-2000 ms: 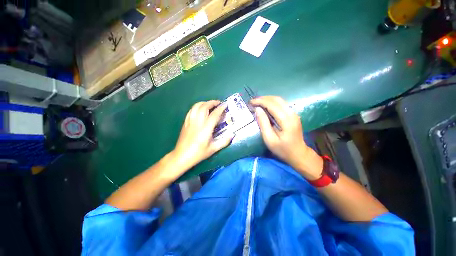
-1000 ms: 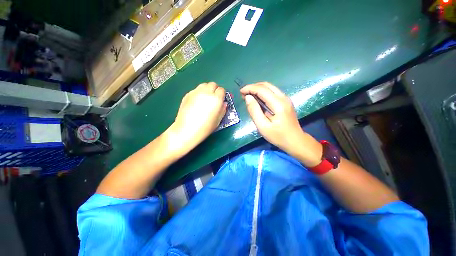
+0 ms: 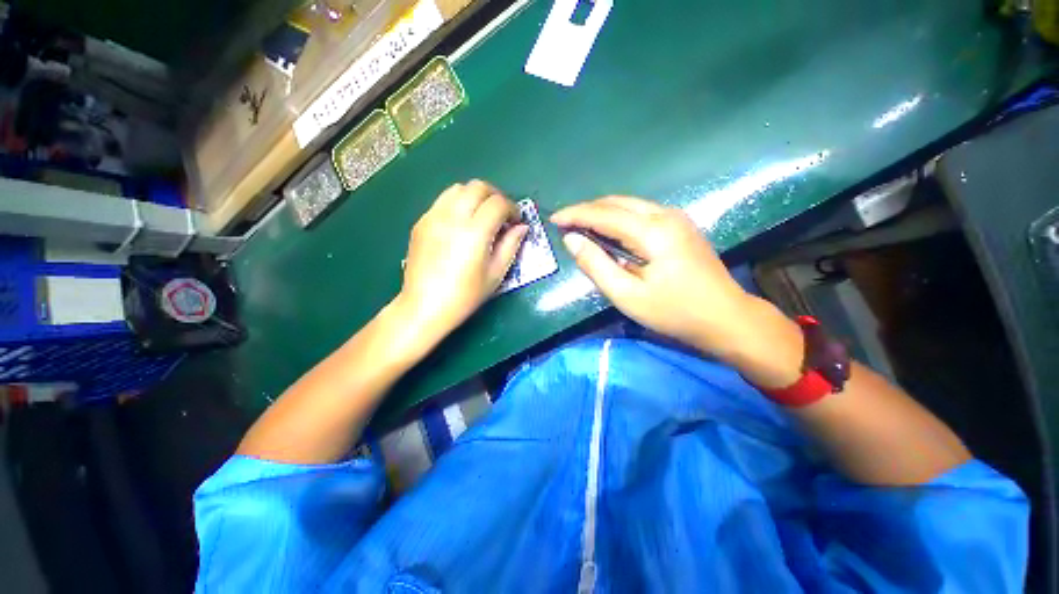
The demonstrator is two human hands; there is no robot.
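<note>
An open handset, silvery-white with dark internals, lies on the green bench mat in front of me. My left hand rests over its left part and holds it, covering much of it. My right hand is just right of the handset and holds dark tweezers like a pen. The tweezers point left toward the handset's upper right edge; whether the tips touch it cannot be told.
Three screw trays stand in a row against the wooden board at upper left. A white card lies at the top. A fan is at the left, beside a blue plastic bin.
The handset has turned from under my left hand's fingers to show more of its inside. My left thumb now lies along it. My right hand has tilted flatter, with the tweezers nearer the handset.
</note>
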